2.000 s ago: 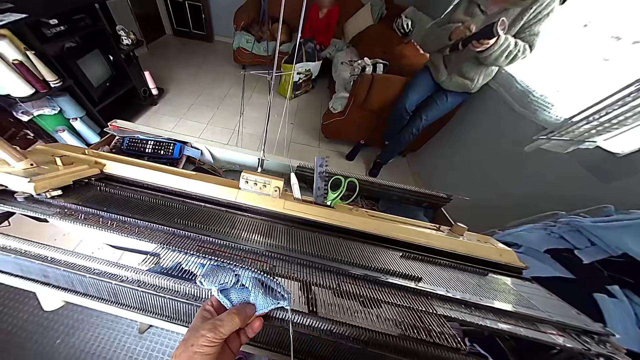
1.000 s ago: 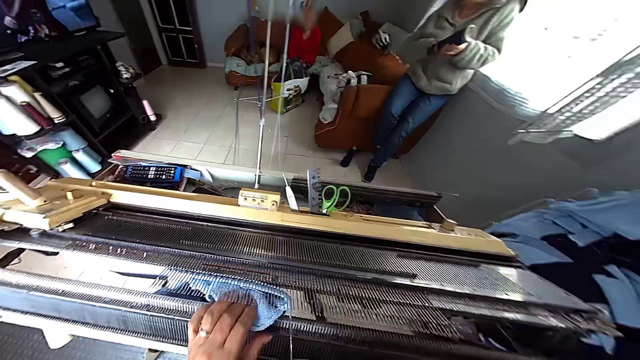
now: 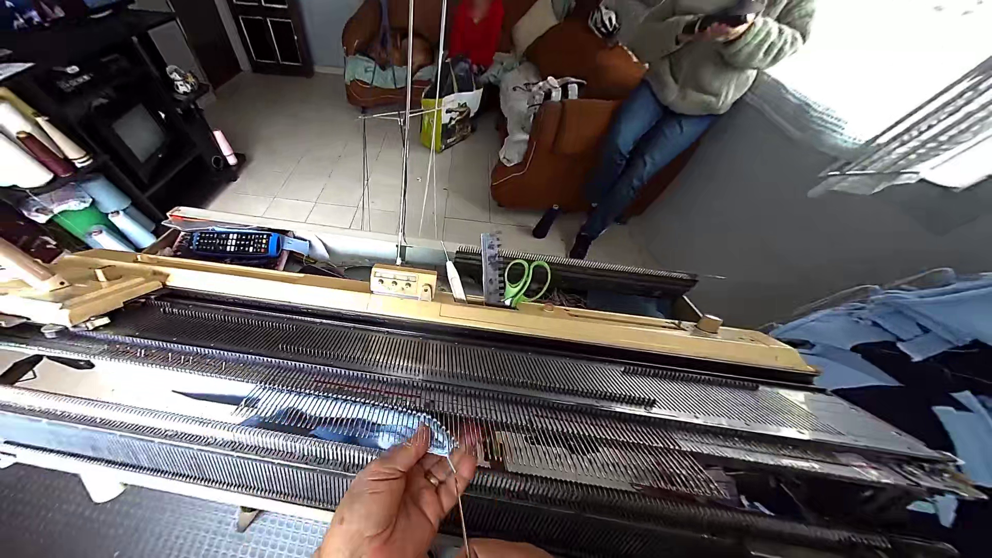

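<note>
A light blue knitted piece (image 3: pixel 387 425) hangs from the needles of a double-bed knitting machine (image 3: pixel 496 364), partly seen through the row of needles. My left hand (image 3: pixel 403 496), palm up with a ring on one finger, has its thumb and fingers around the right end of the knitting. From that end a thin yarn strand (image 3: pixel 459 496) runs down to the bottom edge of the view. There, only a small part of my right hand (image 3: pixel 508 549) shows, near the strand; its fingers are mostly cut off.
Behind the needle beds, a cream rail (image 3: pixel 604 327) bears green-handled scissors (image 3: pixel 527 283), a white-handled tool (image 3: pixel 455 280) and a small cream box (image 3: pixel 403 281). A remote control (image 3: pixel 234 242) lies beyond it. Blue fabric pieces (image 3: pixel 891 310) are at right. Across the room stands a person (image 3: pixel 690 85).
The knitting was bunched up over the needles in my left hand; now it lies lower, flatter. My left hand has turned from back up to palm up. Part of my right hand has appeared below.
</note>
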